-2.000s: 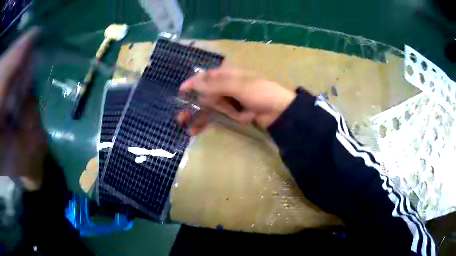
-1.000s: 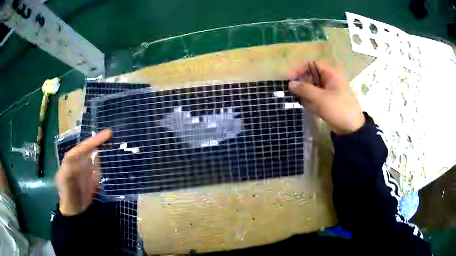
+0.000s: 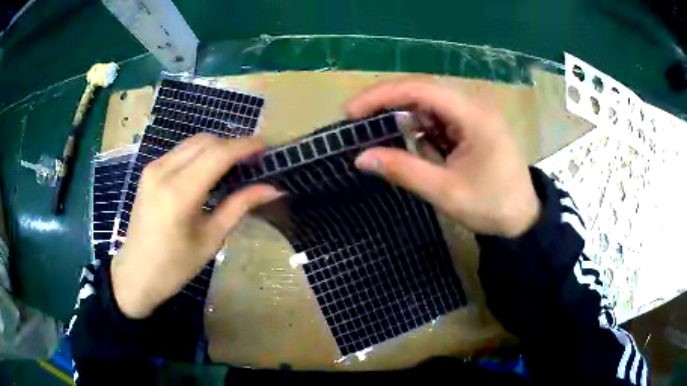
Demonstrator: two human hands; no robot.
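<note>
A black pad sheet with pale grid lines [image 3: 384, 264] is held by both hands at its upper edge, which is bent over into a fold. Its lower part hangs down over the tan board. My left hand [image 3: 192, 207] pinches the left end of the fold between thumb and fingers. My right hand [image 3: 459, 154] pinches the right end, thumb in front and fingers behind. A small white patch shows at the sheet's left edge. More black pad sheets [image 3: 169, 117] lie at the left of the board, partly under my left hand and forearm.
The worn tan board [image 3: 256, 317] lies on the green bench [image 3: 339, 19]. A brush with a pale head [image 3: 102, 74] and a clear small fitting [image 3: 47, 170] lie at left. A grey-white bar [image 3: 154, 30] is at upper left. White sheets with round holes [image 3: 640, 203] lie at right.
The sheet was spread wide and flat between my hands; now it is turned, its upper edge folded over, and both hands are closer together gripping that edge. The sheets at left are more exposed.
</note>
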